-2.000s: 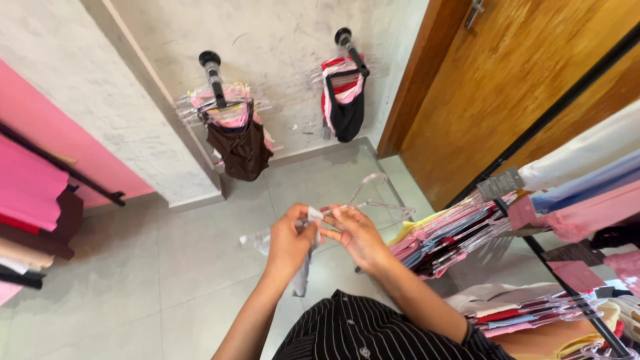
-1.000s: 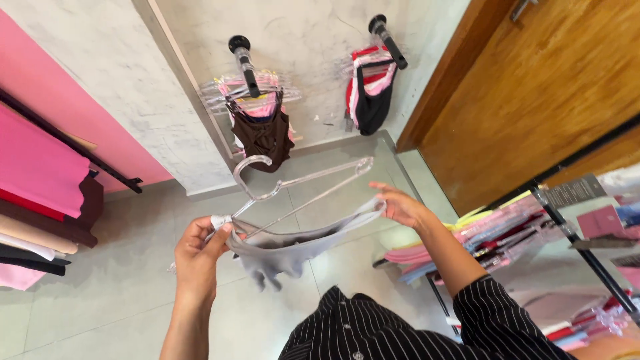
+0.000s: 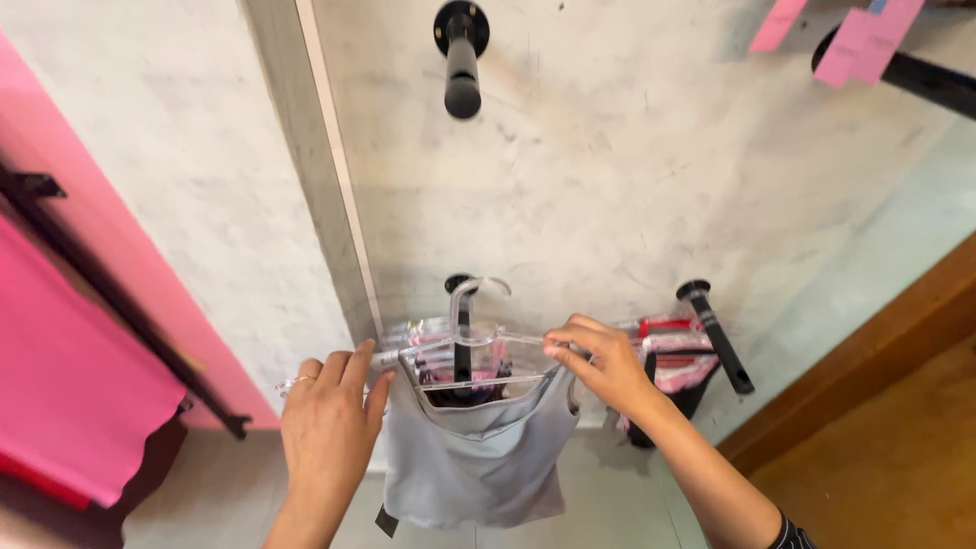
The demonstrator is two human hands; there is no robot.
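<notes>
A light grey sleeveless top [image 3: 480, 465] hangs by its straps from a clear plastic hanger [image 3: 480, 332], whose hook points up. My left hand [image 3: 333, 415], with a ring on one finger, grips the hanger's left end and the strap there. On the other side, my right hand [image 3: 602, 364] pinches the hanger's right arm beside the right strap. A dark tag [image 3: 386, 521] dangles at the top's lower left. Behind the hanger, a black wall peg [image 3: 463, 335] holds several garments on clear hangers, partly hidden by the grey top.
Another black peg [image 3: 717, 339] at the right carries red, pink and black garments. A black peg [image 3: 462, 76] juts from the wall above. Pink tags [image 3: 869, 46] hang at a bar top right. Pink clothes [image 3: 76, 358] hang along the left; a wooden door [image 3: 877, 450] stands lower right.
The grey top, spread between my hands and partly off the hanger a second ago, now hangs with both straps on it. My right hand has moved onto the hanger's arm. The view has come nearer the wall.
</notes>
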